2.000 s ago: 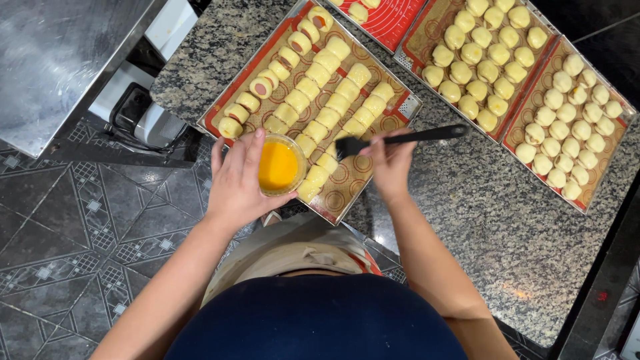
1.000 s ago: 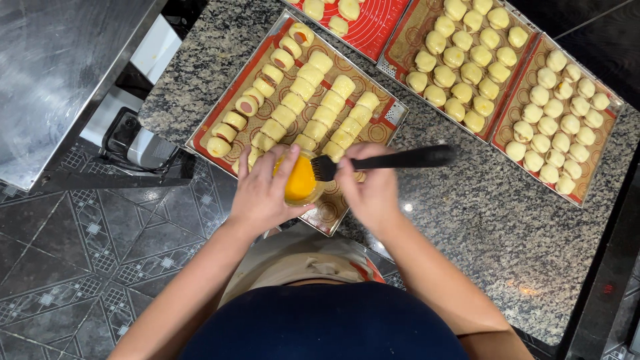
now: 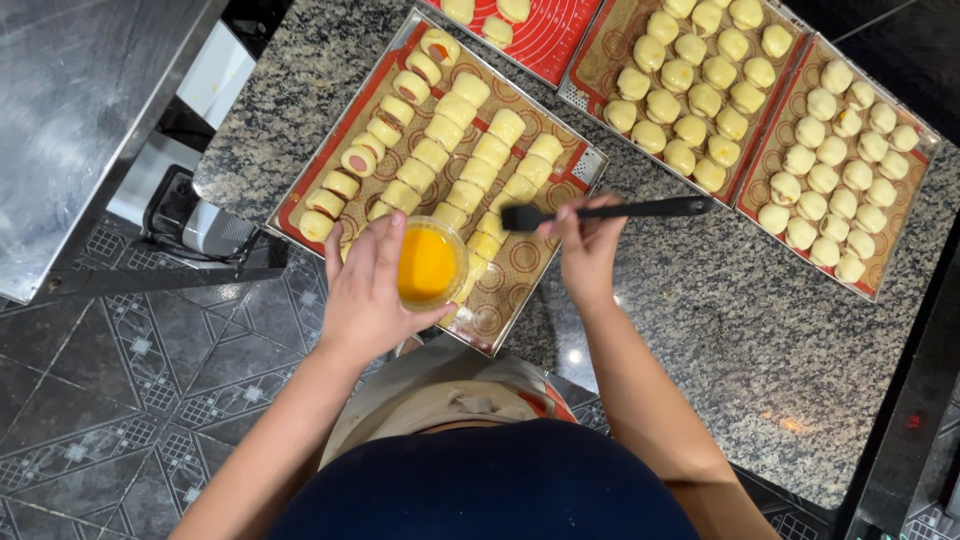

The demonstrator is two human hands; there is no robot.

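My left hand holds a clear plastic cup of yellow egg wash over the near left part of a baking tray. The tray has a silicone mat and several rows of dough rolls; those in the left row show pink sausage at their cut ends. In my right hand is a black pastry brush, gripped near its head. Its bristles are at the rightmost row of rolls; whether they touch is hard to tell. The cup and my left fingers hide the near ends of some rows.
Two more trays with round dough balls, one beside the other, lie at the upper right on the granite counter. A red silicone mat with dough pieces lies at the top. A metal table stands at the left.
The brush has moved from the cup to the rightmost row of rolls. My hands, close together one second ago, are farther apart.
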